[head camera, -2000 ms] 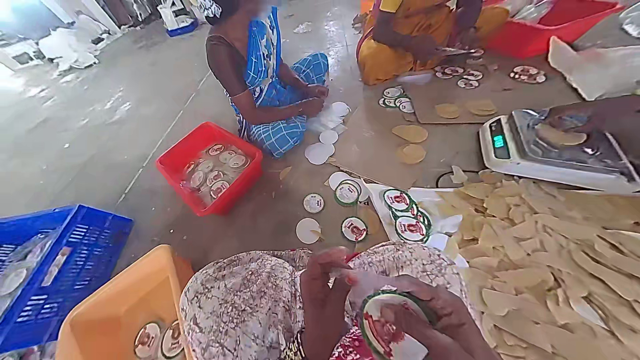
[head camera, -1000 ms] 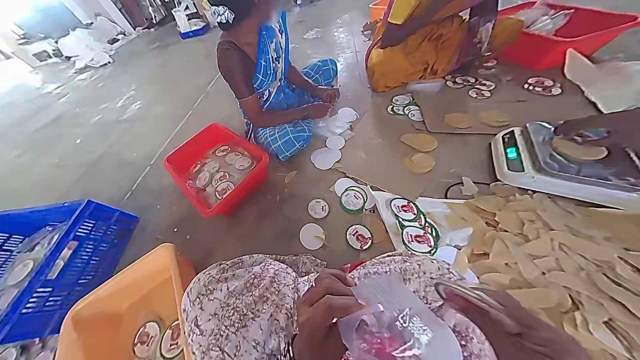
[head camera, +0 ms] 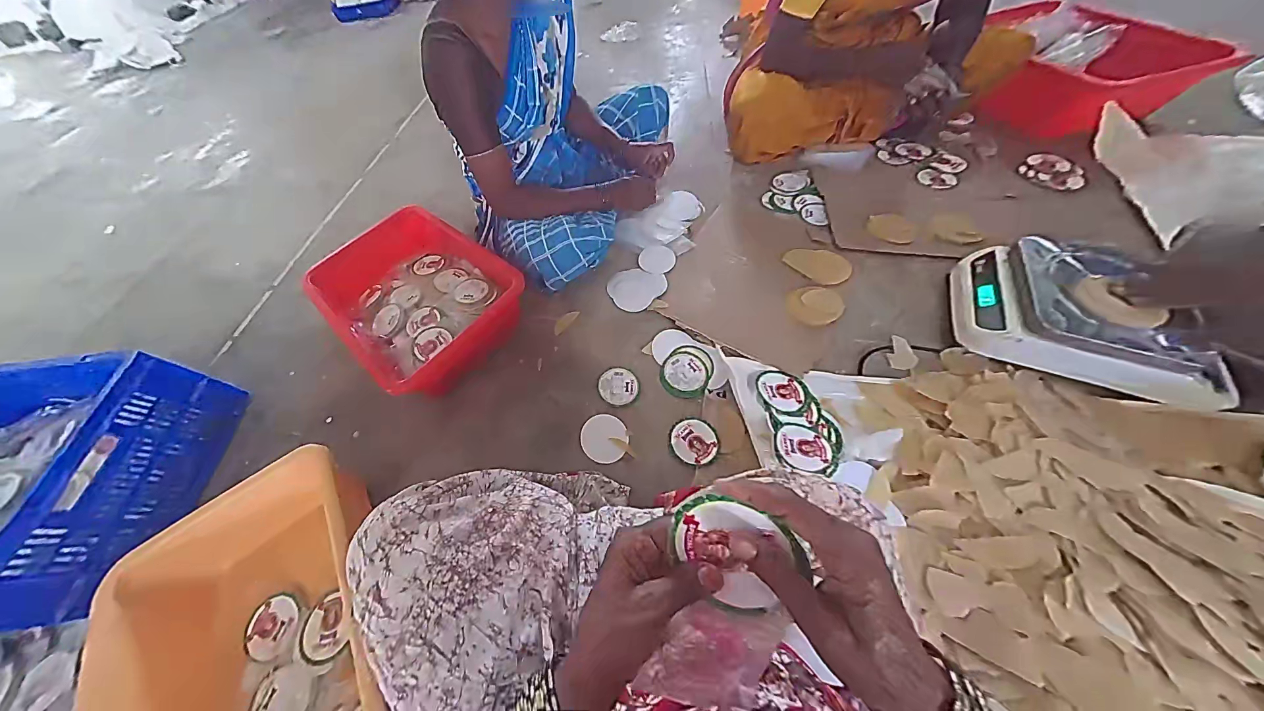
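Observation:
My left hand (head camera: 632,592) and my right hand (head camera: 839,573) together hold a round printed label disc (head camera: 736,553) with a green edge above my lap, thumbs on its face. Below it, a clear plastic bag (head camera: 706,647) hangs between the hands; whether the disc is partly inside it cannot be told. On the floor ahead lie a printed disc (head camera: 694,441), a plain white disc (head camera: 603,438) and a small pile of green-edged discs (head camera: 805,444). To the right is a large heap of thin tan discs (head camera: 1047,533), many folded or overlapping.
An orange crate (head camera: 148,583) and a blue crate (head camera: 188,425) stand at left, a red tub (head camera: 449,380) of bagged discs ahead. Two people sit on the floor beyond. Another person's blurred hand is over a weighing scale (head camera: 1106,346) at right. A second red tub (head camera: 1116,94) stands far right.
The plastic bag, spread between my hands one second ago, now hangs lower. The printed disc is now upright between both hands, facing me.

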